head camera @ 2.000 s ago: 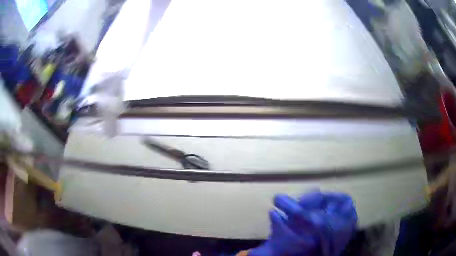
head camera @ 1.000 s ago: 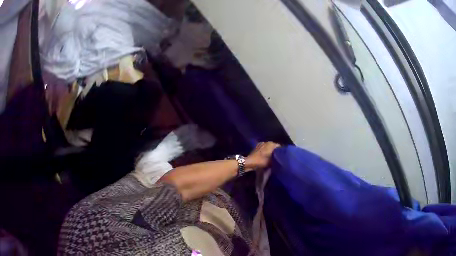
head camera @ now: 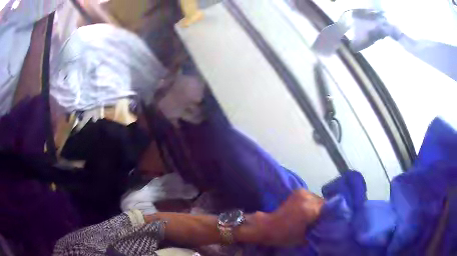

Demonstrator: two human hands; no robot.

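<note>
Bright blue fabric (head camera: pixel 373 220) lies crumpled over the near edge of the pale table and spreads to the right edge of the view. My left hand (head camera: pixel 295 215), blurred, with a watch on the wrist, is closed on the left part of the blue fabric; its fingertips are partly hidden by the folds. More blue cloth hangs beside the table edge behind the hand. My right hand is not in view.
Black shears (head camera: pixel 328 112) lie on the pale table (head camera: pixel 255 105), beside a dark rail (head camera: pixel 280 67). A second pair of rails crosses further right. A crumpled whitish cloth (head camera: pixel 373 30) lies over them. White cloth (head camera: pixel 100 65) and dark bundles are at the left.
The blue fabric is bunched higher on the right and over the table edge. My left hand has moved right and down with it. The whitish cloth over the rails has come into view.
</note>
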